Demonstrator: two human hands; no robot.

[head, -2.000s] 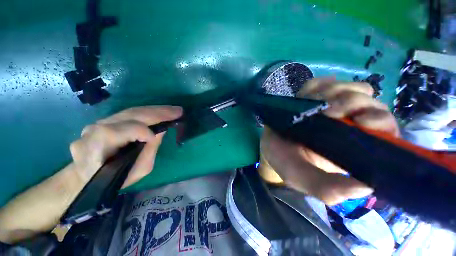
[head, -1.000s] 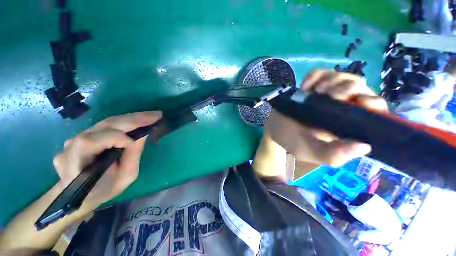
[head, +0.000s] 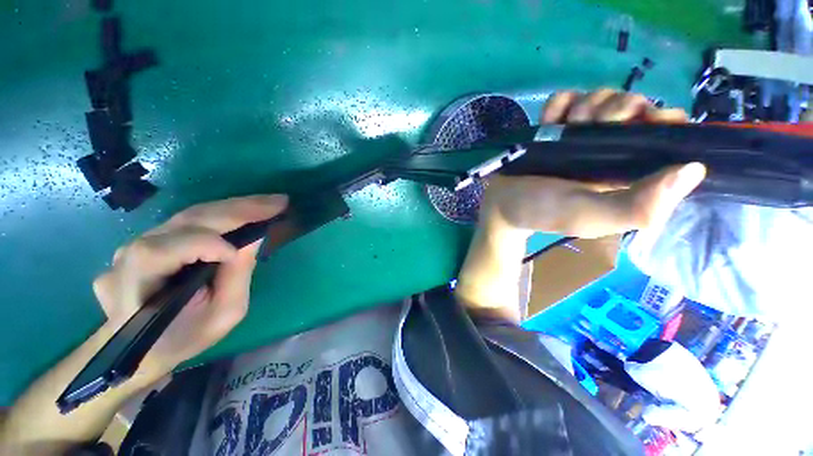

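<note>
My left hand (head: 183, 276) grips the black plastic frame (head: 147, 334) near its left part; the frame slants up to the right across the middle of the view. My right hand (head: 579, 191) holds the thick black electric screwdriver (head: 615, 156), with orange along its upper rear side. The driver's front end is at the frame's right end; its tip cannot be made out. The round screw dish (head: 472, 125) lies behind the frame's right end, partly hidden by it, with dark bits inside.
Small black plastic clips (head: 109, 134) lie in a loose row on the green mat (head: 267, 53) at the left. More black parts (head: 722, 96) lie at the far right by a pale strip (head: 767, 67). A cardboard box (head: 570, 276) and a blue bin (head: 620, 322) are below right.
The screwdriver has swung to lie nearly level, its rear end moving up, and my right hand has turned with it. My left hand and the frame have barely moved since one second ago.
</note>
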